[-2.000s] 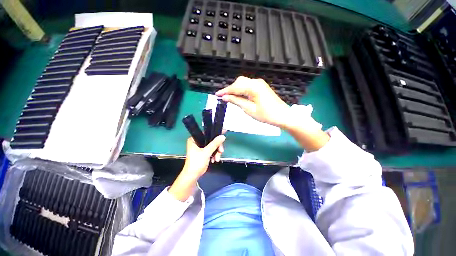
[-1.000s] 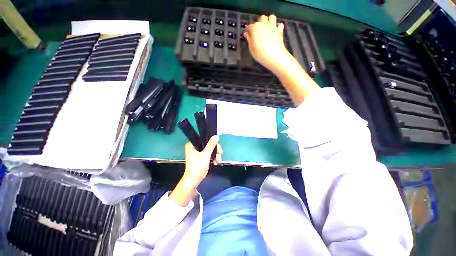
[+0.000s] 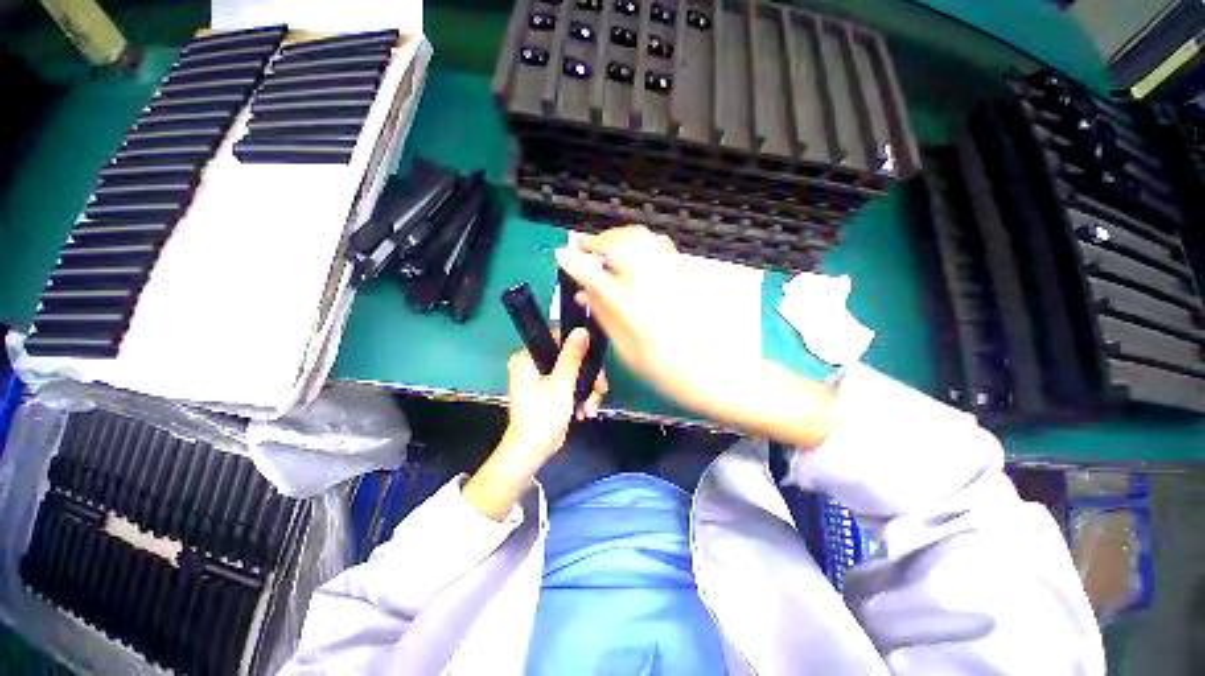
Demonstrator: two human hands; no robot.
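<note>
My left hand [image 3: 545, 403] holds a fan of black tubes [image 3: 529, 325] upright above the bench's front edge. My right hand [image 3: 637, 297] is at the top end of one of these tubes, with thumb and fingertips pinched together there; a small pale glint shows at the fingertips, too small to name. A white paper sheet [image 3: 724, 317] lies behind and partly under my right hand. The stacked black pocket tray [image 3: 740, 93] at the back holds rows of small glossy end pieces [image 3: 576, 69] in its left pockets.
At left, a white carton [image 3: 225, 277] holds two rows of tubes. A loose tube pile [image 3: 430, 238] lies beside it. A lined crate [image 3: 146, 548] with packed tubes stands below. A crumpled white wipe [image 3: 826, 317] lies right of the sheet. More black trays [image 3: 1123, 264] stand at far right.
A second ago my right hand was over the back tray's pockets; now it is down at the tubes in my left hand. The view has shifted slightly, and the white wipe now shows uncovered.
</note>
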